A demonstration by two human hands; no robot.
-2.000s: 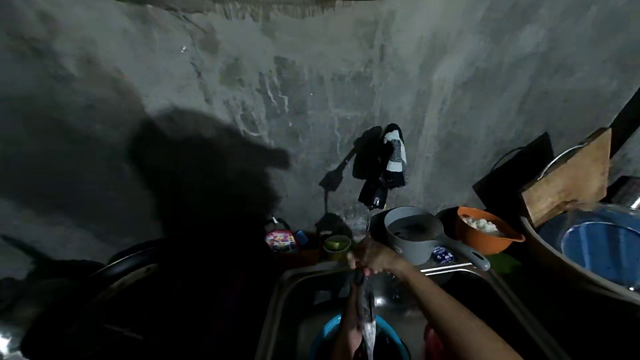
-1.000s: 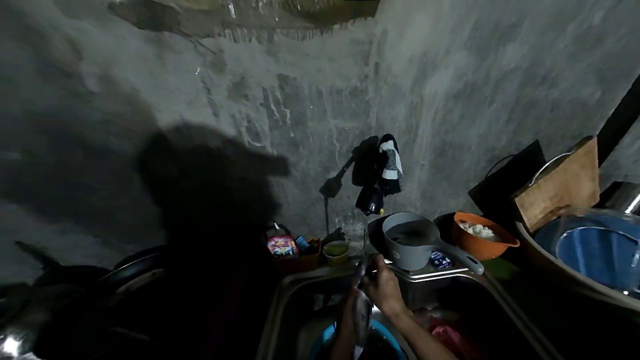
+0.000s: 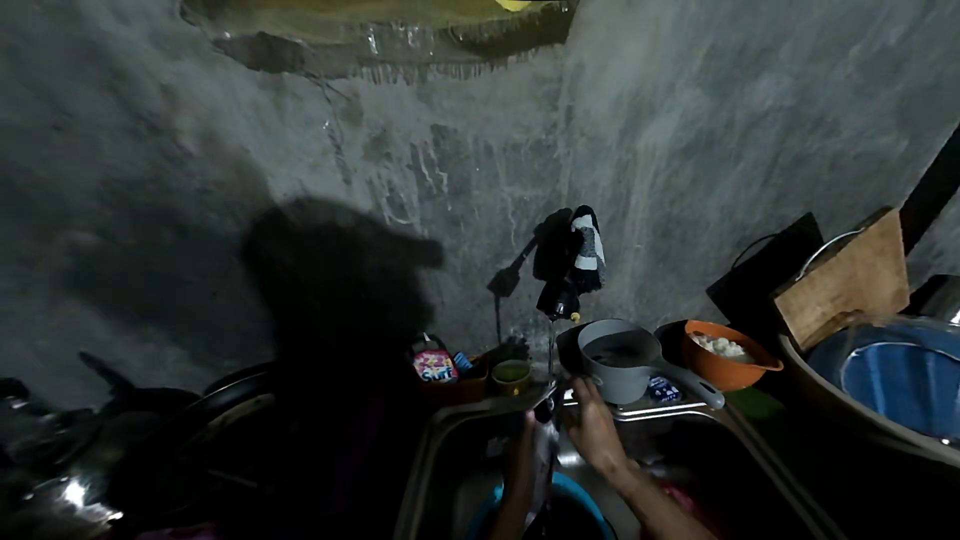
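Note:
A long, shiny, silvery object (image 3: 545, 457), perhaps a fish, stands nearly upright over the sink, under a thin stream from the faucet (image 3: 559, 300). My left hand (image 3: 525, 450) grips it along its left side, mostly in shadow. On its right, my right hand (image 3: 592, 424) has its fingers raised beside the upper end; whether they touch it cannot be told. Below both hands a light-blue basin (image 3: 581, 491) sits in the steel sink (image 3: 442, 450).
Behind the sink's rim stand a gray saucepan (image 3: 622, 382), an orange bowl (image 3: 724, 375) with white food, a small green-topped cup (image 3: 511, 379) and a detergent packet (image 3: 435, 365). A wooden board (image 3: 847, 277) leans at right behind a large blue-lined tub (image 3: 900, 390). Dark pans lie left.
My right hand was closer around the long object; now its fingers are spread at the right of it. The view has tilted upward, showing more of the wall.

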